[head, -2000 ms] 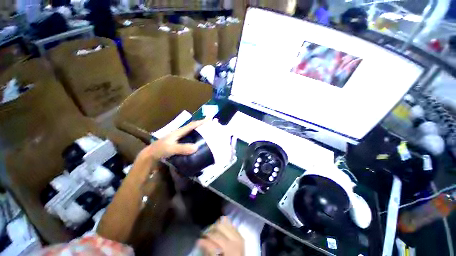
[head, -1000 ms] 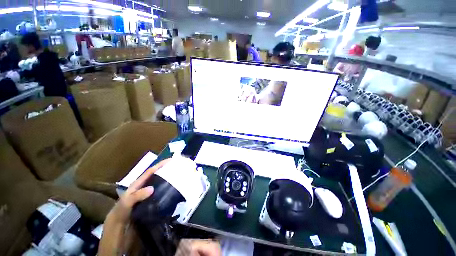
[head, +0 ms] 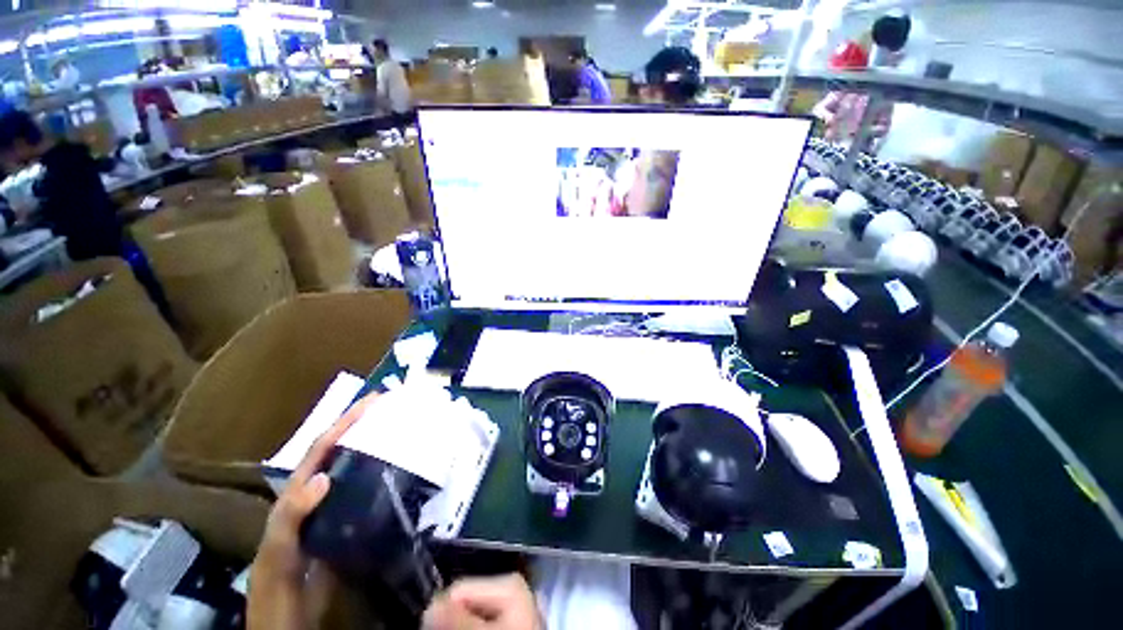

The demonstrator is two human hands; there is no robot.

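Note:
Three white-and-black PTZ dome cameras stand in a row on the green bench. My left hand (head: 291, 523) holds the left camera (head: 413, 449) by its side, thumb on the black ball. The middle camera (head: 568, 433) shows its lens and ring of pale dots, with a small purple-pink bit below. The right camera (head: 704, 468) has its glossy black ball forward. My right hand (head: 487, 603) is at the bottom edge, partly cut off, fingers curled, below the bench edge near dark cable-like strands; whether it holds them is unclear. The monitor (head: 505, 240) shows a small video window.
A white mouse (head: 804, 447) lies right of the cameras; a white keyboard (head: 591, 362) lies behind them. A black bag (head: 850, 322), an orange bottle (head: 954, 400) and a slim white-yellow tool (head: 967, 527) are at right. An open carton (head: 234, 388) and a carton of cameras are at left.
The view has tilted up and turned since the oldest frame. My left hand stays on the left camera, whose ball now sits lower in view. My right hand remains low near the bench edge.

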